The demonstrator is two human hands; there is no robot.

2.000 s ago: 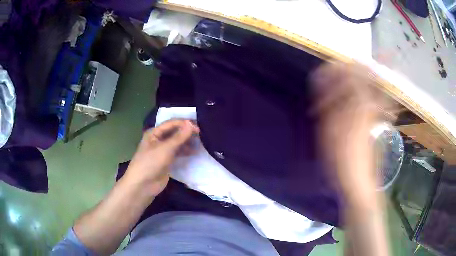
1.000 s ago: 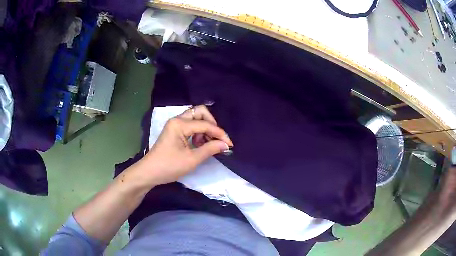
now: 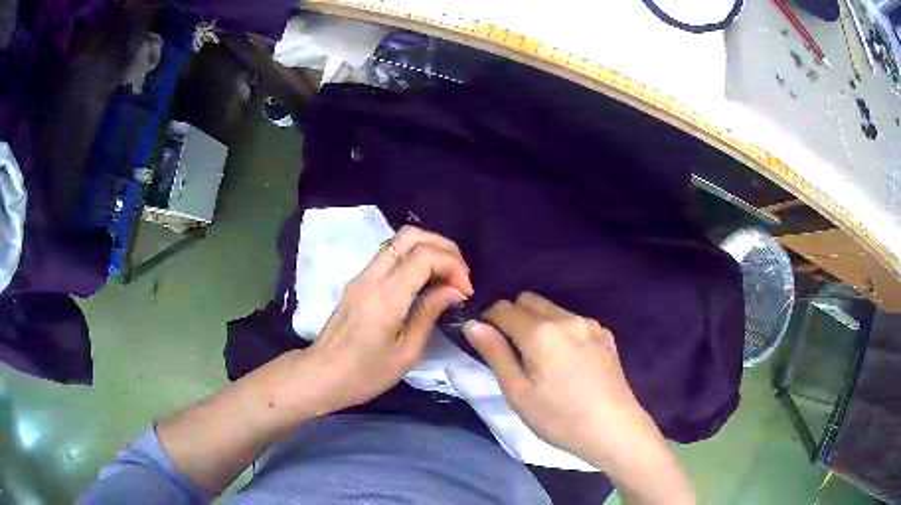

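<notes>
A dark purple garment lies over my lap with its white lining showing along the near edge. My left hand, with a yellow ring on a finger, pinches the garment's edge at a button. My right hand meets it there, thumb and fingertips closed close to the same button. No needle can be made out between the fingertips. Another shiny button shows higher up on the purple cloth.
The table edge with a yellow tape measure curves across the top. A red pencil and small dark pieces lie on the mat. A wire-mesh basket stands at right. A blue crate and more purple cloth are at left.
My right hand has come back from the far right edge to the garment beside my left hand. The left hand has stayed near the button, turned slightly.
</notes>
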